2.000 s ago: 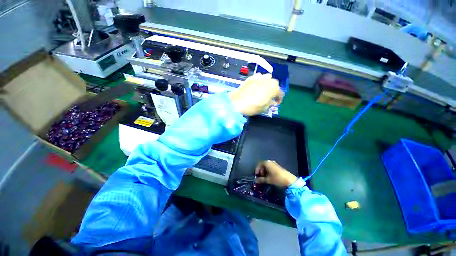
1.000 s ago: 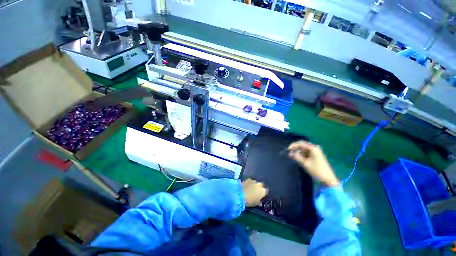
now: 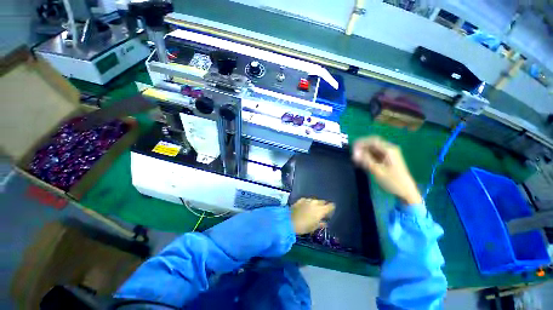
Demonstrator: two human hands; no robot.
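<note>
Several small purple-red capacitors sit spaced along the pale feed rail [image 3: 330, 134] of the white machine [image 3: 182, 180]. My left hand [image 3: 311, 216] is over the near left part of the black tray [image 3: 330, 175], beside a small pile of capacitors [image 3: 326, 238] with thin silvery leads. Its fingers point right, and I cannot tell whether it holds a part. My right hand [image 3: 381, 158] is raised near the rail's right end, above the tray's right side. Its fingers are curled and blurred, and whether a part is between them cannot be seen.
An open cardboard carton [image 3: 24, 121] full of purple parts stands at left. A blue bin [image 3: 476, 224] is at far right. A blue cord [image 3: 445, 151] runs from a small grey box [image 3: 472, 103] toward my right wrist. Black knobs [image 3: 204, 105] stand above the rail.
My left hand has come down from the rail to the tray since two seconds ago. My right hand has risen from the pile toward the rail's right end. Capacitors on the rail's right part are uncovered.
</note>
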